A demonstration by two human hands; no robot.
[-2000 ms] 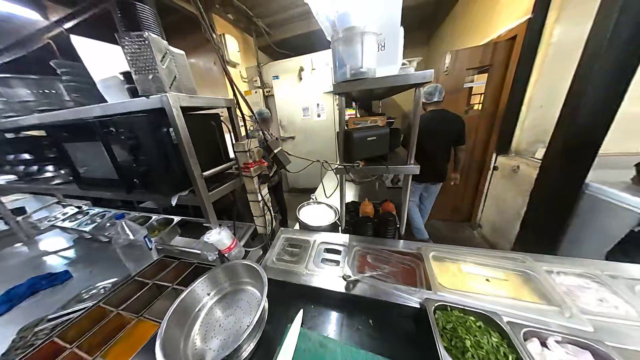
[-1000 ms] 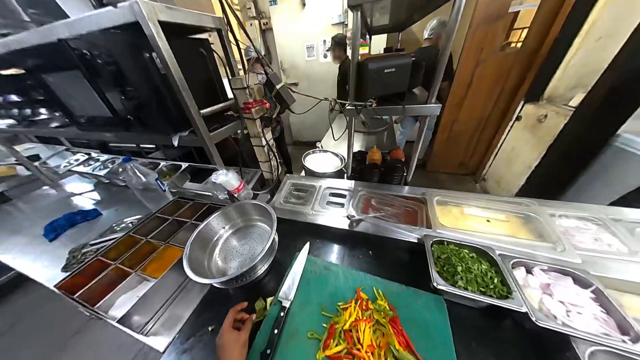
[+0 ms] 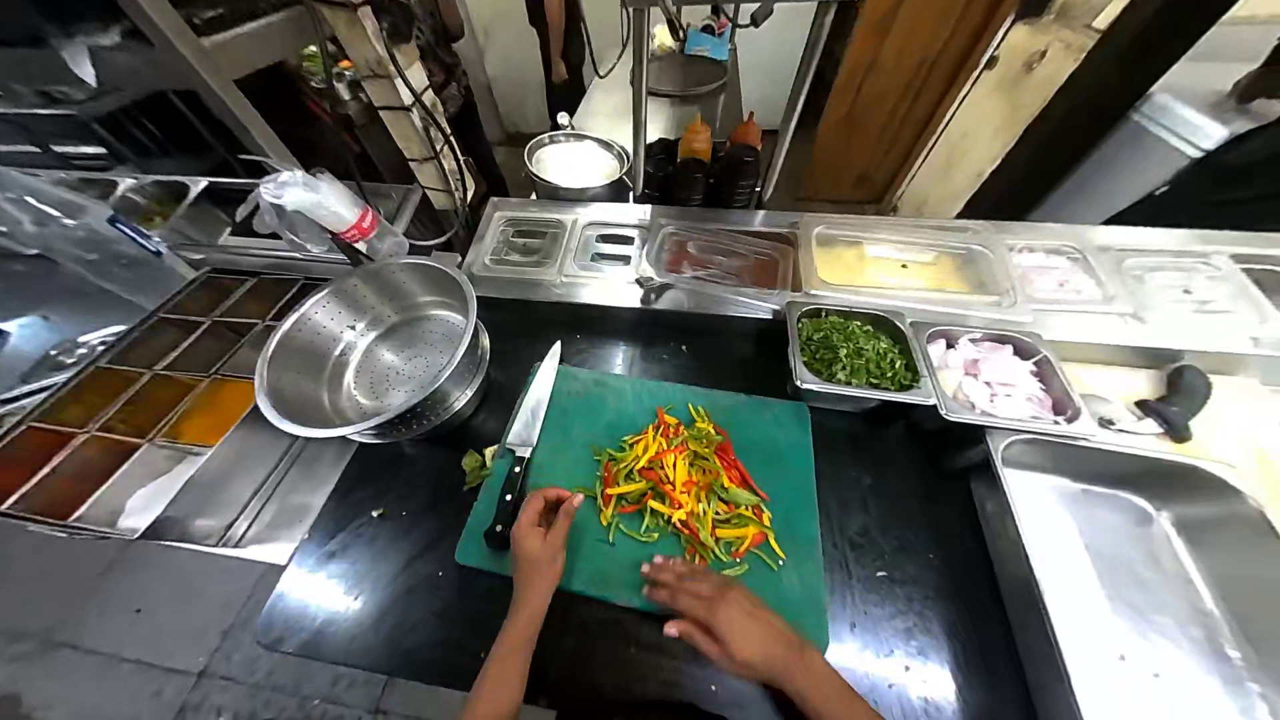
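On a green cutting board (image 3: 780,440) lies a loose heap of red, yellow and green bell pepper strips (image 3: 685,485). A chef's knife (image 3: 530,420) with a black handle rests along the board's left side, its tip pointing away from me. My left hand (image 3: 543,535) is beside the handle, thumb and forefinger close together near a thin green strip at the heap's left edge; whether they pinch it I cannot tell. Fingers spread, my right hand (image 3: 715,610) is over the board's near edge, just below the heap, with nothing in it. Green trimmings (image 3: 478,466) lie left of the blade.
Stacked steel colanders (image 3: 375,350) stand at the left, beside a spice tray (image 3: 150,400). Behind the board are lidded containers (image 3: 720,260). Pans of chopped herbs (image 3: 858,350) and sliced onion (image 3: 995,378) stand back right, above a steel basin (image 3: 1130,560). Other people are partly visible behind.
My right hand has come into view over the board's near edge. My left hand, earlier left of the knife near the green trimmings, is now right of its handle. The view has tilted down.
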